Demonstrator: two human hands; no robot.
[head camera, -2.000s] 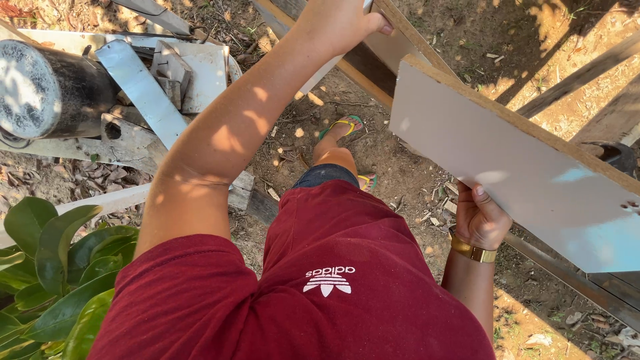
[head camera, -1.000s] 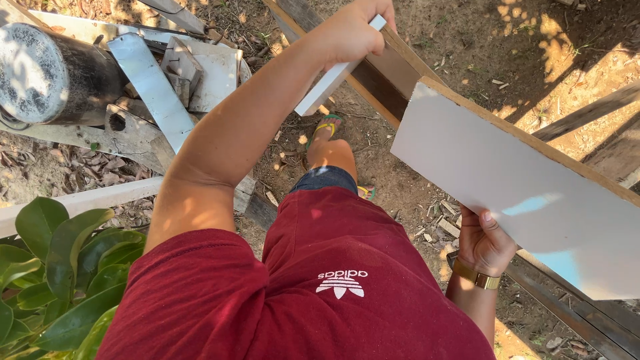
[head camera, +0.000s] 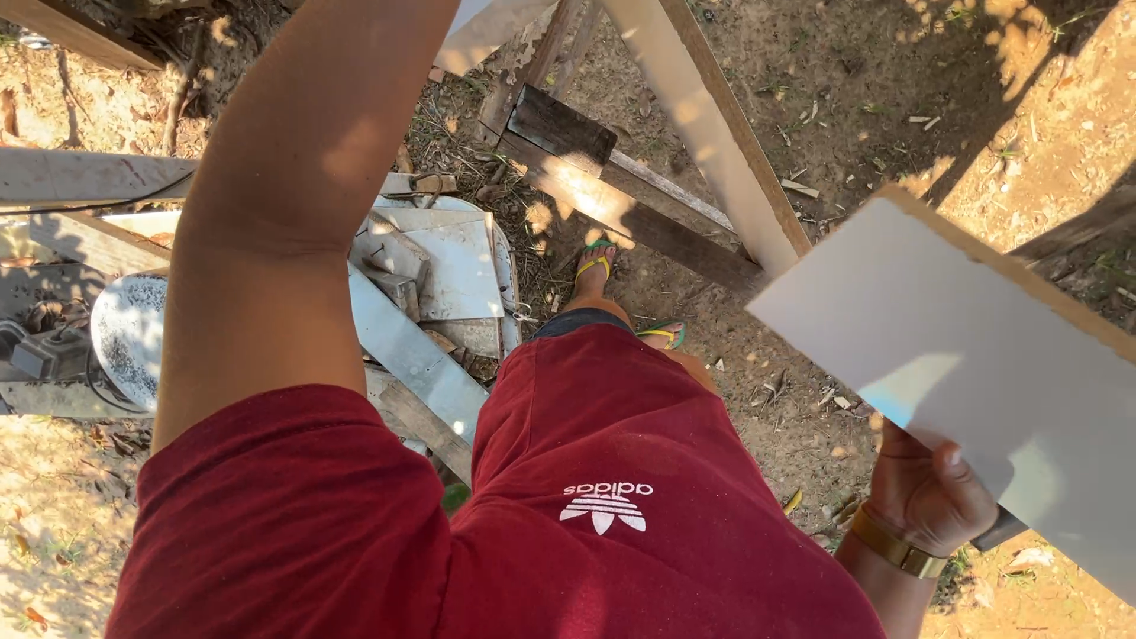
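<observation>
My right hand, with a gold-coloured watch on its wrist, grips the lower edge of a white-faced board. The thumb lies over the face and the fingers are hidden beneath. The board is tilted, and its long upper edge shows bare brown. A narrower pale board with a similar brown edge runs from the top of the view down to the white board's left corner. My left arm reaches up past the top edge, so my left hand is out of sight. Beside that forearm, part of a pale panel shows.
Wooden beams with a dark block lie beyond my feet. At left are a light-blue plank, wood offcuts on a pale sheet, and a round white-topped container. Dirt ground has scattered wood chips.
My left hand, earlier in view at the top with a narrow white piece, has gone out of view. My right hand still holds the white-faced board. The view has shifted strongly.
</observation>
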